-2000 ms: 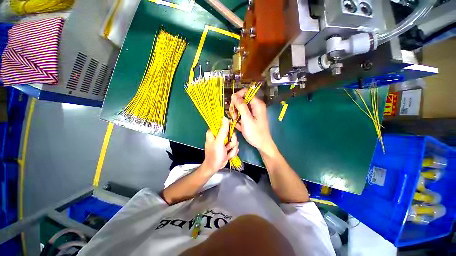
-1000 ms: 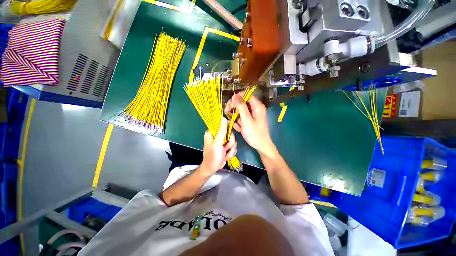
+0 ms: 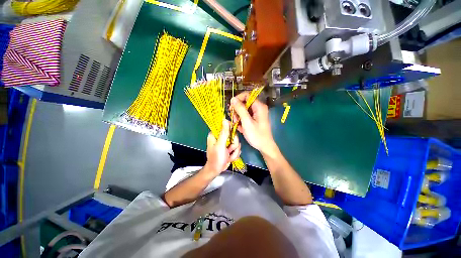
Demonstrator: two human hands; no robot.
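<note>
My left hand point(image 3: 221, 149) is shut around the lower part of a fanned bundle of yellow lead wires point(image 3: 208, 102), pale tips pointing up. My right hand point(image 3: 251, 118) is beside it, fingertips closed on a small group of yellow wires point(image 3: 254, 95) that slants up to the right. A single yellow wire stands upright between the two hands, its top near the tooling fixture point(image 3: 229, 76). The orange-brown machine head point(image 3: 264, 38) overhangs just above my right hand. The wires' contact with the fixture is too small to tell.
A large yellow wire stack point(image 3: 157, 83) lies on the green bench point(image 3: 323, 136) to the left. Loose yellow wires point(image 3: 374, 112) lie at the right edge, beside a blue bin point(image 3: 394, 189). A grey metal machine body point(image 3: 349, 30) and a clear tube point(image 3: 412, 20) stand at upper right.
The machine head has shifted slightly between frames. My right fingertips and the small wire group have moved a little beside the bundle. Both hands keep their holds.
</note>
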